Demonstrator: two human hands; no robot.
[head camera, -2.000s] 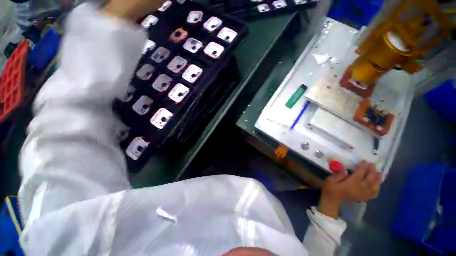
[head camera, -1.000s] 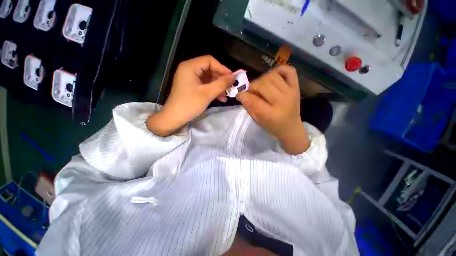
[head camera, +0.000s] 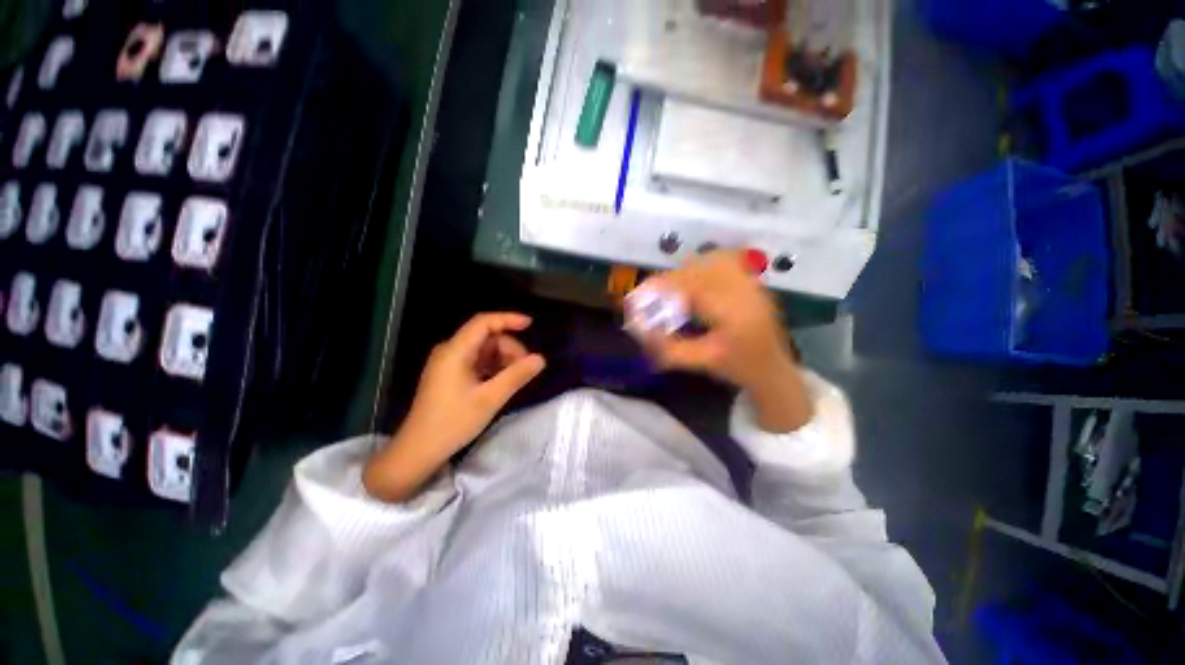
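Note:
My right hand (head camera: 728, 325) holds a small white housing (head camera: 658, 309) between its fingers, just in front of the press's front edge; the housing is blurred. My left hand (head camera: 471, 390) is to its left, above my lap, with thumb and fingers apart and nothing seen in it. The white press base (head camera: 702, 221) lies ahead. An orange-brown fixture (head camera: 808, 78) with dark details stands on it. The red emergency stop (head camera: 754, 263) shows just behind my right hand.
A black blister tray (head camera: 254, 169) with rows of white housings is stacked at left. A green object (head camera: 597, 104) and a blue pen (head camera: 629, 150) lie on the base, beside a white raised bar (head camera: 717, 153). A blue bin (head camera: 1016, 266) stands on the floor at right.
The view has shifted, showing more of the press. The hands have parted: my left hand has let go of the housing, and my right hand has carried it toward the press.

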